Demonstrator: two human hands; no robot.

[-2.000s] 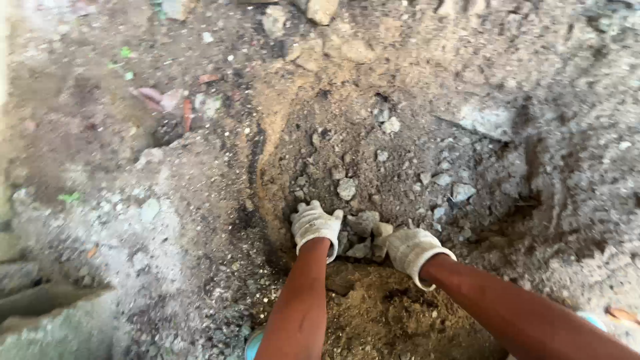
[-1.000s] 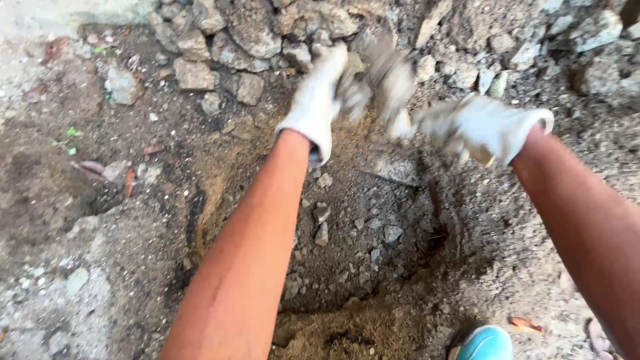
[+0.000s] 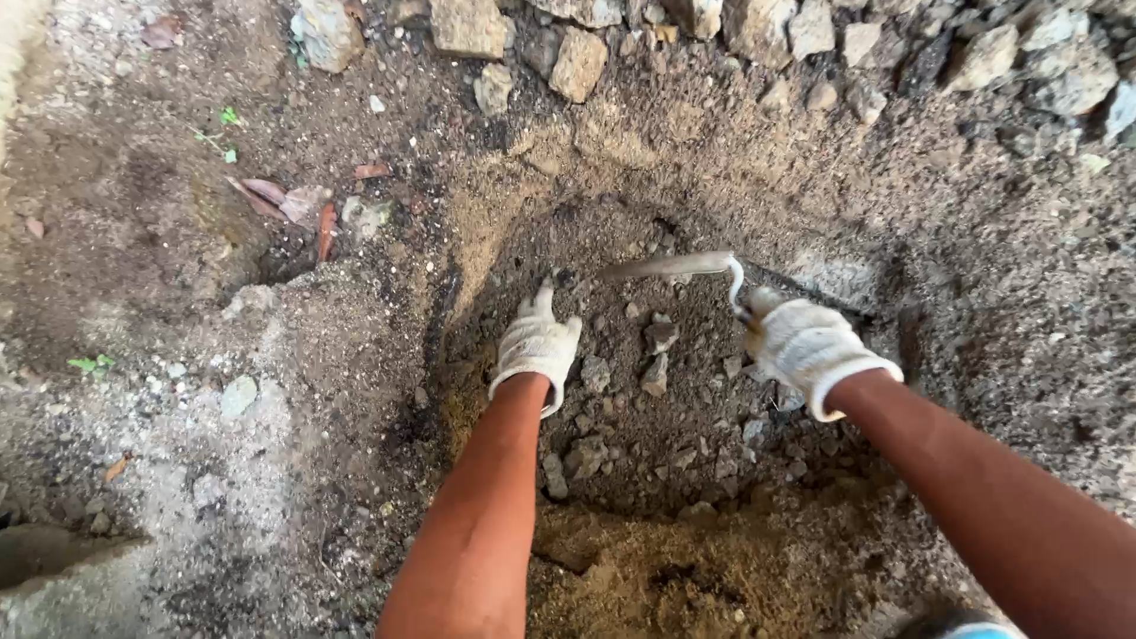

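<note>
A dug pit with an earth floor fills the middle of the view. My right hand [image 3: 803, 346], in a pale knitted glove, is closed around the handle of a hand trowel [image 3: 670, 265]; its bent metal neck and narrow blade point left, over loose soil. My left hand [image 3: 537, 339], gloved the same way, is at the pit's left side with fingers spread and nothing seen in it. Between the hands lie loose stones [image 3: 655, 374] and gravel. The trowel's grip is mostly hidden by the right glove.
Broken rocks [image 3: 754, 31] are heaped along the far edge of the pit. Dry leaves [image 3: 282, 201] and small green sprigs lie on the ground at the left. A blue shoe tip [image 3: 981, 630] shows at the bottom right, near the pit's rim.
One second ago both hands were at the rock heap with stones blurred between them. They are now back inside the pit, and my right hand has taken hold of the trowel.
</note>
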